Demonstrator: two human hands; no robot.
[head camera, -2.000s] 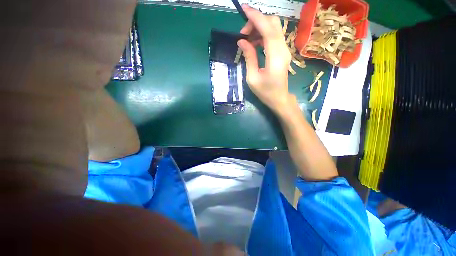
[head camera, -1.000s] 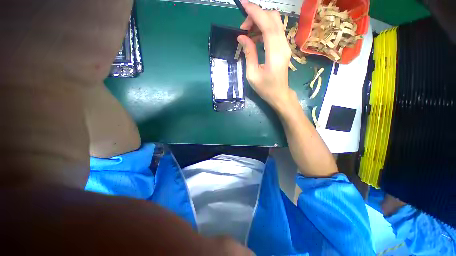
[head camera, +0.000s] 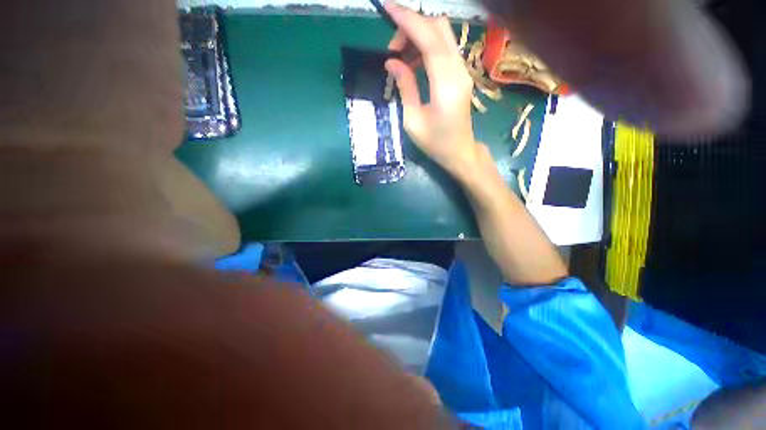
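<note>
An open phone unit (head camera: 375, 138) lies on the green worktop, with a bright silvery recess in its lower part. A black block (head camera: 363, 74), seemingly the battery, is at its upper end, with a short tan strip (head camera: 389, 85) beside it. My right hand (head camera: 437, 92) is at the block's right side, thumb near the strip, fingers curled around a thin dark stick (head camera: 380, 7); its lower end is hidden. My left hand (head camera: 92, 168) is very close to the lens, large and blurred, covering the left and lower left; its grip is not visible.
A second phone (head camera: 208, 80) lies at left. A red bin (head camera: 495, 55) of tan strips is partly hidden by blurred skin. Loose strips (head camera: 522, 130) lie near a white sheet (head camera: 550, 155) with a black square. A yellow-edged black stack (head camera: 632, 210) stands at right. Blue clothing shows at lower right.
Blurred skin has come in at the top right and covers part of the bin and stack. The blurred left hand covers more of the bottom. My right hand stays at the phone.
</note>
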